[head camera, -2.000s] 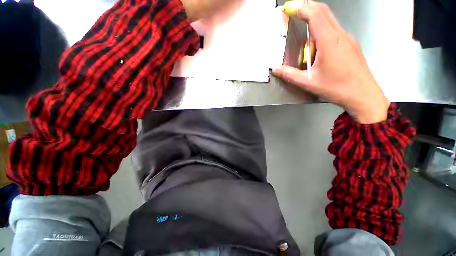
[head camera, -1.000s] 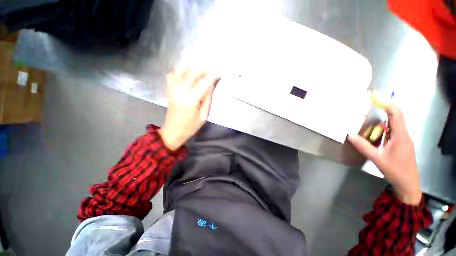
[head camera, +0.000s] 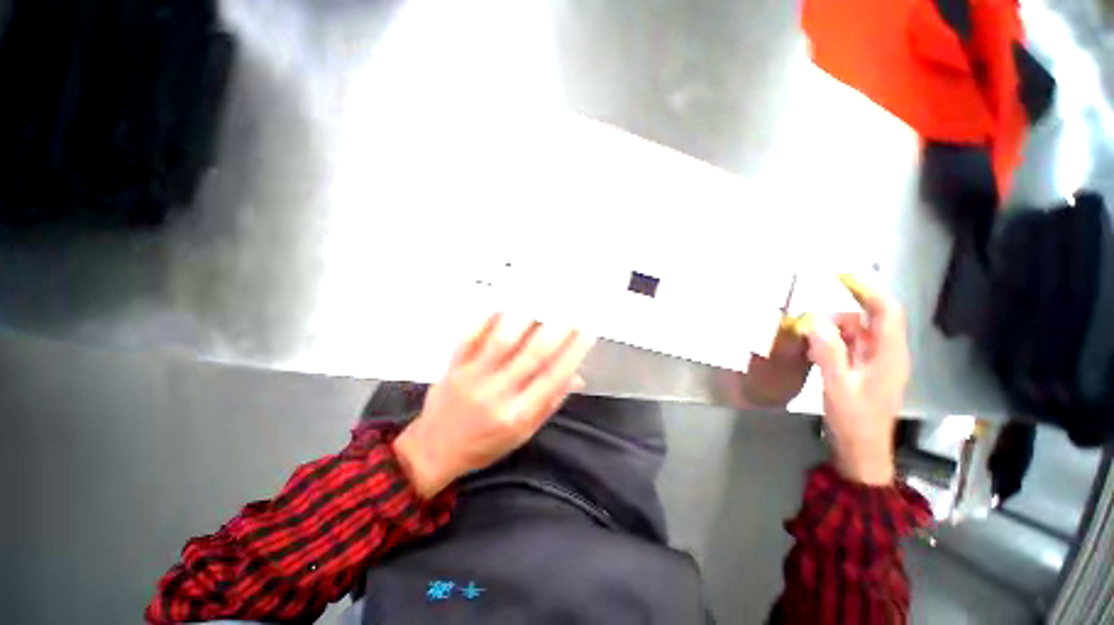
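The white template (head camera: 696, 232) lies on the metal table near its front edge, its left part lost in glare. Its small window (head camera: 644, 285) shows dark. My left hand (head camera: 501, 391) rests palm down with fingers spread on the template's near edge, holding nothing. My right hand (head camera: 865, 354) is just beyond the template's right end, fingers bent, with yellow coverings (head camera: 853, 288) at the fingertips. A small bluish end of the marking pen (head camera: 876, 267) shows above its fingers; the shaft is mostly hidden or blurred.
Dark stacked pieces (head camera: 110, 116) lie at the far left of the table (head camera: 263, 244). Orange-red pieces (head camera: 898, 61) with black bits lie at upper right. A black stack (head camera: 1051, 317) is at the right edge. Below the table at right are metal rack parts (head camera: 1038, 537).
The view has swung and shifted, bringing the orange-red heap and right black stack further in. My left hand has moved right along the template's near edge. My right hand remains by its right end.
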